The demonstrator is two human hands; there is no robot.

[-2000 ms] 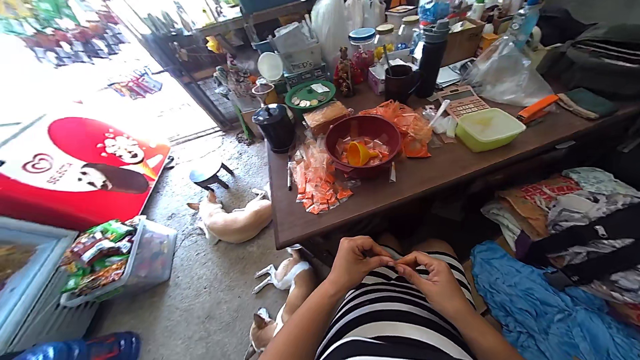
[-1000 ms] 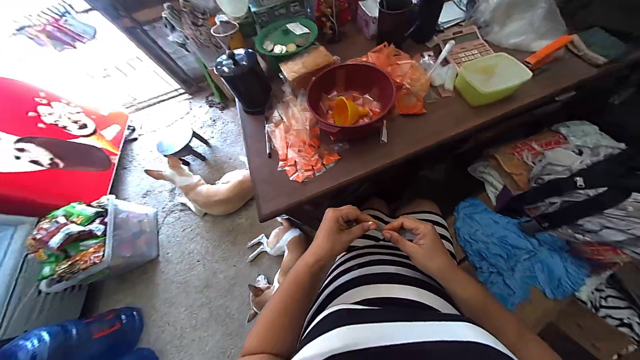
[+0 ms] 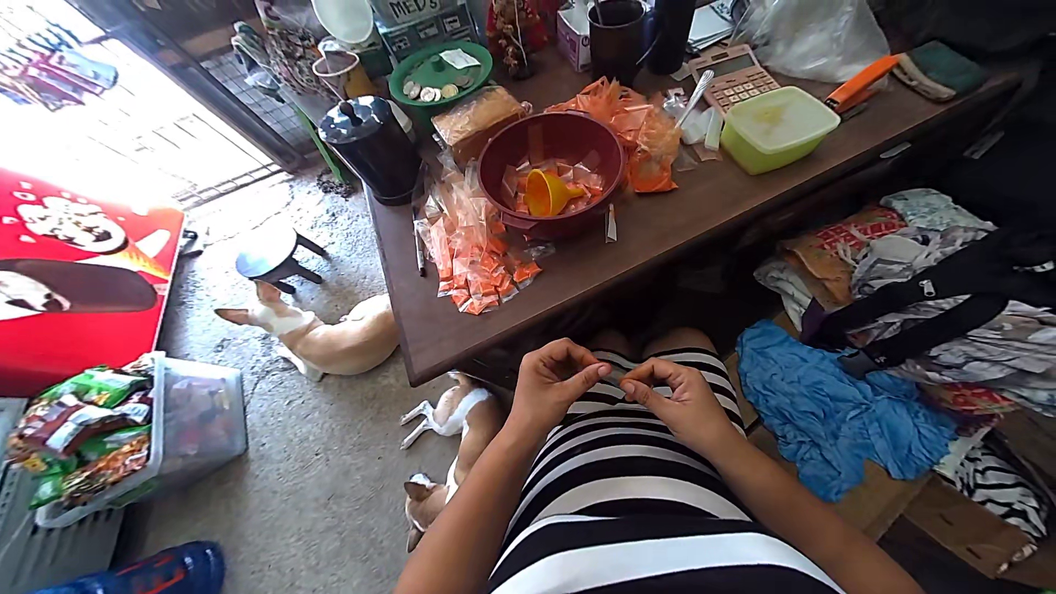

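Over the striped cloth on my lap, my left hand (image 3: pixel 561 381) and my right hand (image 3: pixel 670 396) pinch thumb to forefinger, close together. A small, thin, seemingly see-through piece (image 3: pixel 615 376) spans their fingertips; it is too faint to name. On the wooden table (image 3: pixel 660 247) beyond them, a maroon plastic bowl (image 3: pixel 495 169) holds small orange-filled sachets and a yellow funnel (image 3: pixel 546 195). Left of the bowl lies a pile of clear plastic sachets with orange contents (image 3: pixel 478 260). An orange plastic bag (image 3: pixel 652 153) is at its right, near a lidded green container (image 3: pixel 775 132).
A black lidded jug (image 3: pixel 371 148), a green dish of coins (image 3: pixel 441 78), a calculator (image 3: pixel 730 76) and an orange-handled tool (image 3: pixel 862 82) stand or lie on the table. Two dogs (image 3: pixel 355 338) lie on the floor by a stool (image 3: pixel 268 256). Blue cloth (image 3: pixel 833 404) is at right.
The view has shifted, bringing the table closer. Both hands stay together above my lap, with their fingertips still pinched.
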